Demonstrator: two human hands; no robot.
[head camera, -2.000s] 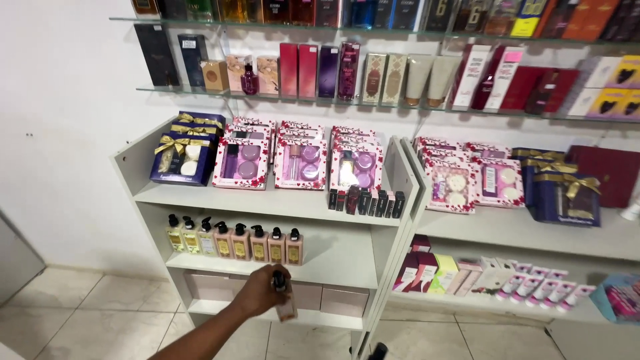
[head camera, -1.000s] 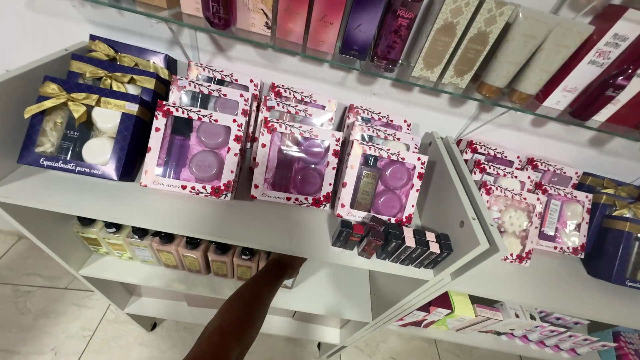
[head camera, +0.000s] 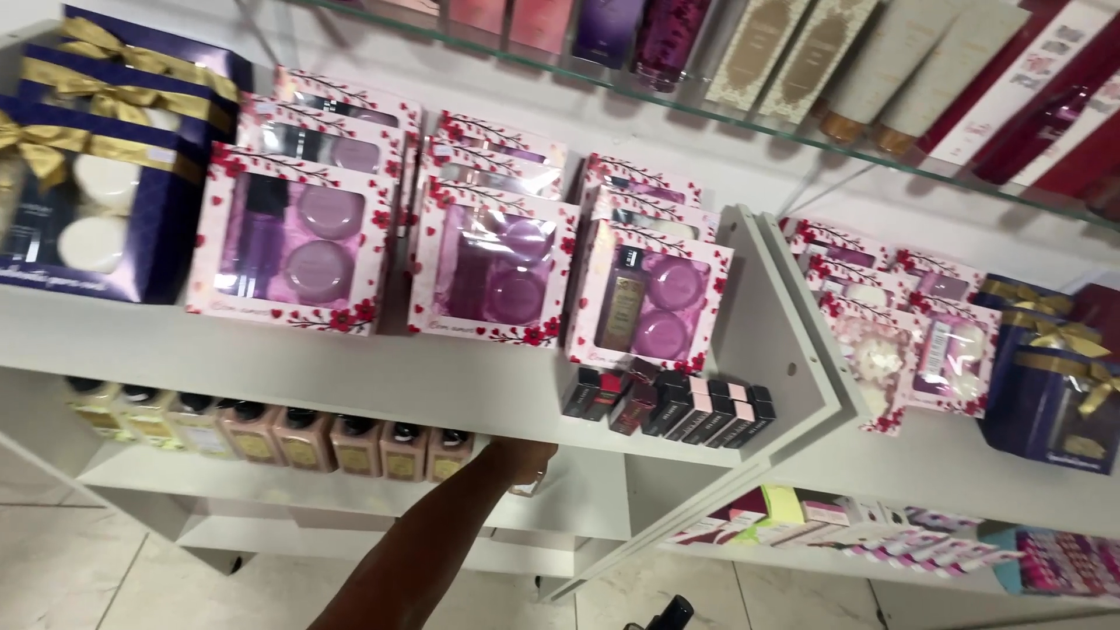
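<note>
My left hand (head camera: 521, 457) reaches into the middle shelf of a white shelving unit, its fingers partly hidden under the board above. It is closed around a bottle (head camera: 528, 483), of which only a small clear part shows. Just left of it stands a row of pump bottles (head camera: 354, 446) with black tops, several pinkish and some pale yellow. At the bottom edge of the view a black-capped bottle (head camera: 669, 614) pokes in; what holds it cannot be seen. My right hand is out of view.
Floral gift boxes (head camera: 293, 241), navy boxes with gold bows (head camera: 162, 219) and small black cartons (head camera: 669, 404) stand on the top board (head camera: 350, 367). Above runs a glass shelf (head camera: 700, 114) of perfumes and tubes. A second unit (head camera: 927, 455) adjoins at right.
My left hand, in front of the lower shelves with a bottle earlier, has moved in to the right end of the pump bottle row. The view has come much closer to the shelves.
</note>
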